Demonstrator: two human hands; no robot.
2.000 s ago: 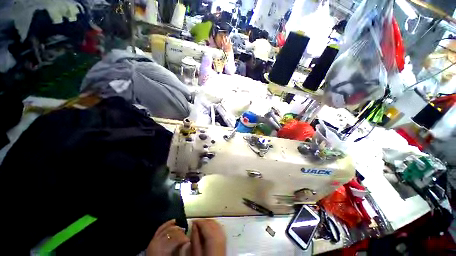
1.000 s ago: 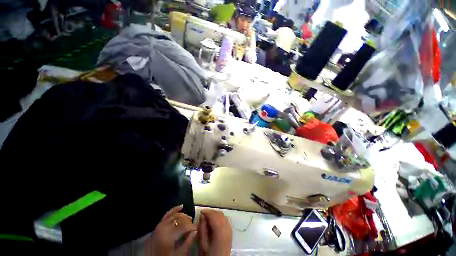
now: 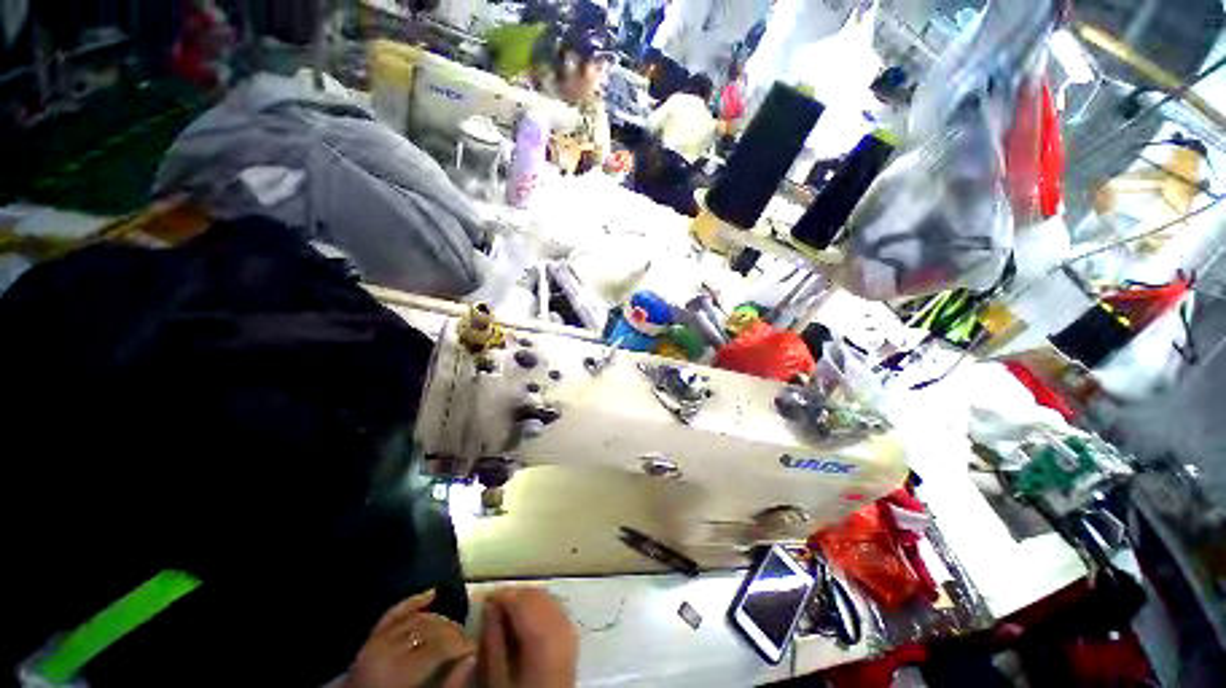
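Note:
The black garment (image 3: pixel 229 444) covers the table left of the machine and runs up to the needle area. A neon green strip (image 3: pixel 118 621) with a pale patch at its end lies on it at the lower left. My left hand (image 3: pixel 414 648), with a ring, pinches the garment's right edge below the needle. My right hand (image 3: pixel 527 640) is beside it, touching, fingers bent down at the same edge; its fingertips are partly hidden. The cream sewing machine head (image 3: pixel 645 444) with blue lettering stands ahead. Its presser foot (image 3: pixel 492 500) is at the cloth's edge, small and unclear.
Snips (image 3: pixel 659 550) lie on the machine bed. A smartphone (image 3: pixel 773 604), dark-handled scissors (image 3: pixel 839 608) and a red plastic bag (image 3: pixel 881 548) are at the right. A grey cloth bundle (image 3: pixel 330 182) and two black thread cones (image 3: pixel 764 155) stand behind. A person (image 3: pixel 578 101) sits across.
The view has shifted, so the machine and garment sit further left in the picture. Both hands remain together at the garment's edge, with only slight finger changes.

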